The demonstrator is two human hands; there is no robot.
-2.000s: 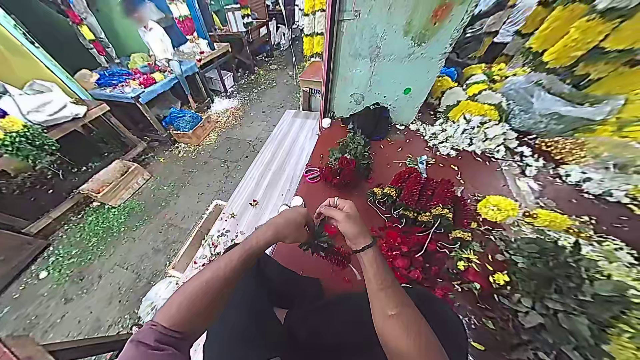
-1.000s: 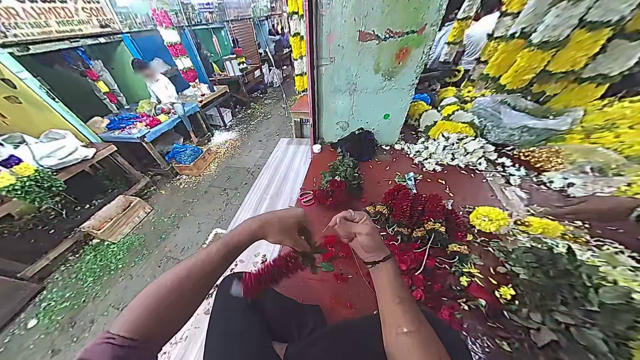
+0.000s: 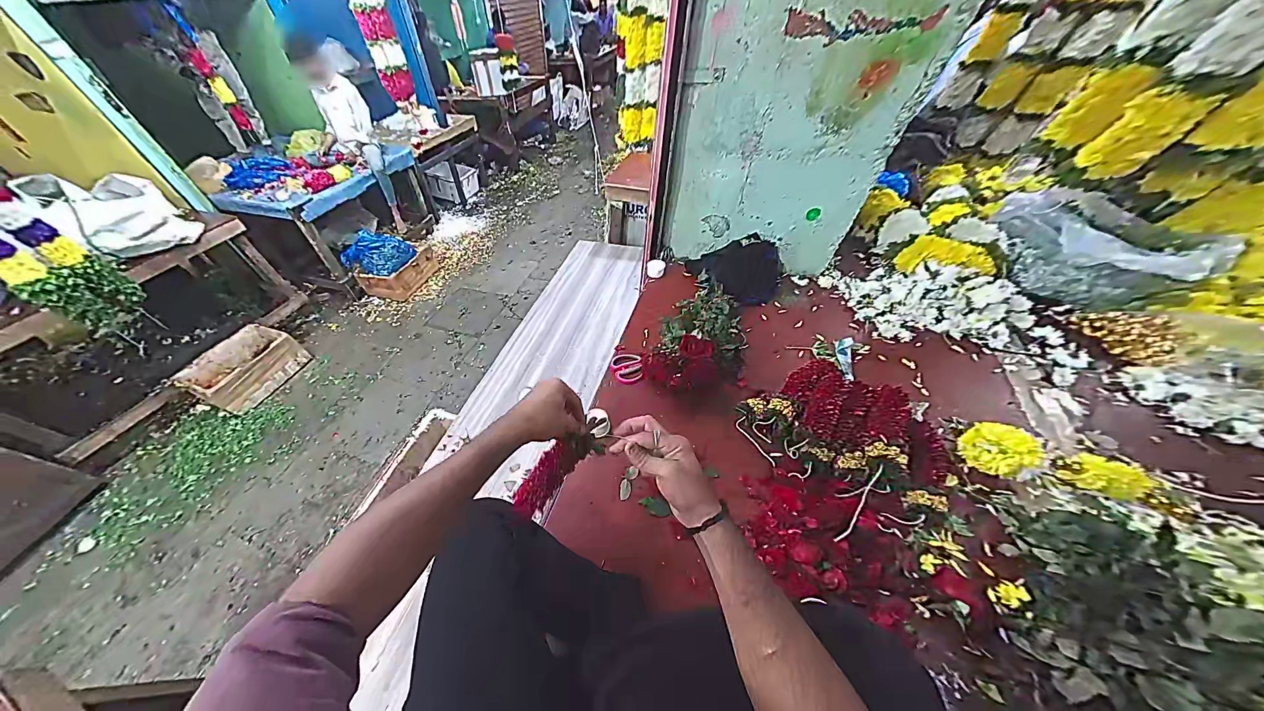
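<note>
My left hand (image 3: 553,410) is closed on the leafy end of a red flower garland (image 3: 543,481), which hangs below it over the edge of the red platform (image 3: 617,523). Close on its right, my right hand (image 3: 664,459) pinches a thin green stem with small leaves. A white spool-like thing (image 3: 598,422) lies just behind the fingers. Pink-handled scissors (image 3: 626,368) rest beside a bunch of red roses (image 3: 694,357). To the right of my right hand are coiled red garlands (image 3: 854,410) with yellow flowers, and loose red petals (image 3: 800,533).
A green wall (image 3: 780,128) rises behind a black cloth or bag (image 3: 746,269). White blossoms (image 3: 948,306), yellow flowers (image 3: 1000,449) and dark leaves (image 3: 1106,563) lie at the right. Across the walkway, a person (image 3: 341,109) sits at a blue stall table (image 3: 316,193).
The red garland, stretched out to the left of my hands one second ago, now hangs below my left hand. A leafy stem now shows at my right hand's fingers.
</note>
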